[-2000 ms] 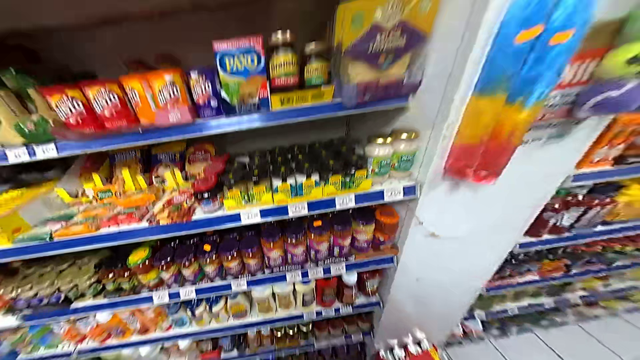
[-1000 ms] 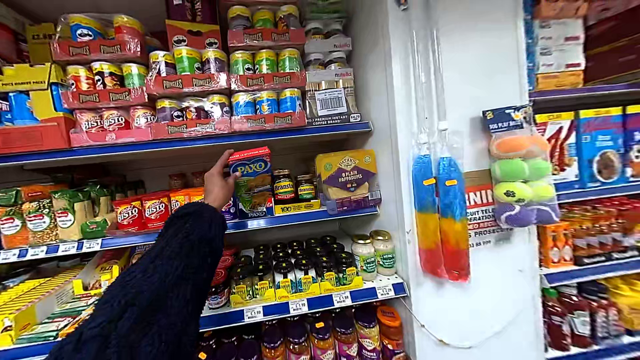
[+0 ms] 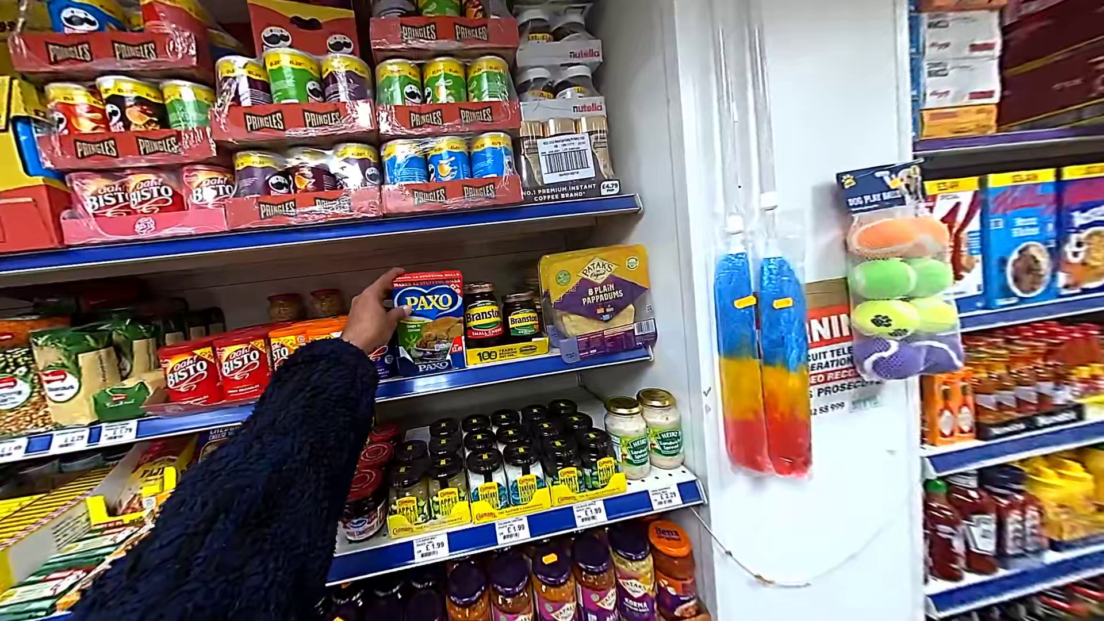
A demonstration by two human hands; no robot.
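My left hand [image 3: 376, 309], in a dark knitted sleeve reaching up from the lower left, is at the upper left edge of a Paxo stuffing box [image 3: 429, 321]. Its thumb lies against the box's front edge and the other fingers are at the top left corner, partly hidden. The box stands upright on the shelf. Directly right of it are Branston pickle jars [image 3: 483, 317] in a yellow tray, then a packet of Patak's pappadums [image 3: 599, 297]. Bisto packets [image 3: 190, 371] stand to the left, partly behind the sleeve. My right hand is not seen.
A blue-edged shelf [image 3: 517, 217] with Pringles tubs [image 3: 293, 78] runs above the hand. Below are dark-lidded sauce jars [image 3: 487, 474] and Heinz sandwich spread jars [image 3: 661, 431]. Colourful dusters [image 3: 763, 362] and bagged dog balls [image 3: 901, 297] hang on the white pillar to the right.
Two seconds ago no hand was in view. One second ago my left hand was at the Paxo box, where it still is. The view has shifted a lot since the first frame.
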